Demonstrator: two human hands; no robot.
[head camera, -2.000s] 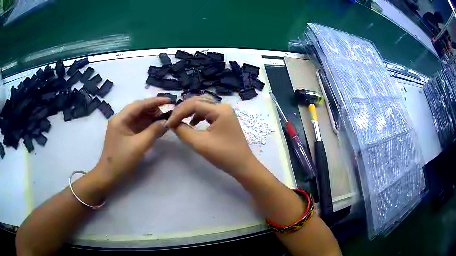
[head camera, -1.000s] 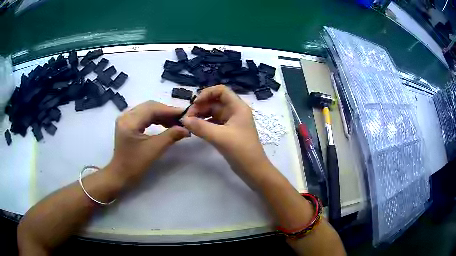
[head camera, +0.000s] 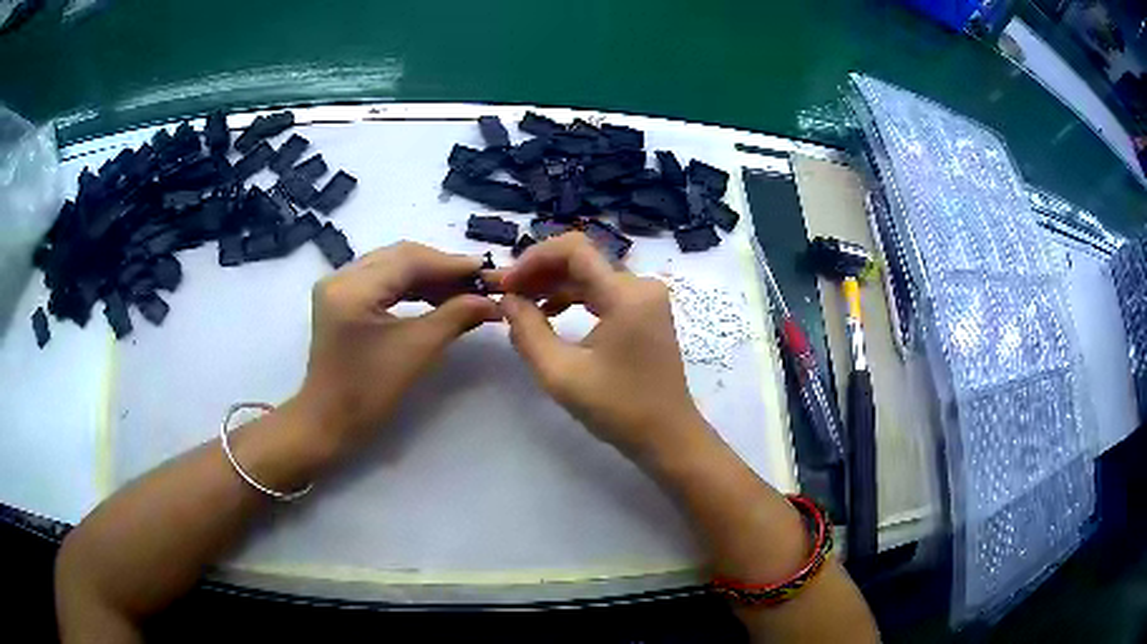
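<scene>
My left hand (head camera: 384, 346) pinches a small black plastic housing (head camera: 486, 274) between thumb and fingertips, mostly hidden by the fingers. My right hand (head camera: 604, 346) has its thumb and fingertips closed at the housing's right side; whether it holds a small insert there cannot be told. Black housings lie in a large pile (head camera: 164, 208) at the left and another pile (head camera: 585, 170) at upper centre, just beyond my hands. Tiny white inserts (head camera: 707, 321) are scattered to the right of my right hand.
Right of the scatter lie a red-handled screwdriver (head camera: 809, 365) on a dark strip (head camera: 777, 227) and a hammer (head camera: 859, 377) on tan cardboard (head camera: 824, 189). Clear blister trays (head camera: 994, 340) are stacked at far right. A crumpled clear bag (head camera: 23, 189) is at the left edge.
The camera view has shifted, so the bench things appear further right and more bag shows. Both hands stay together at the housing, with the fingertips slightly rearranged and the housing turned.
</scene>
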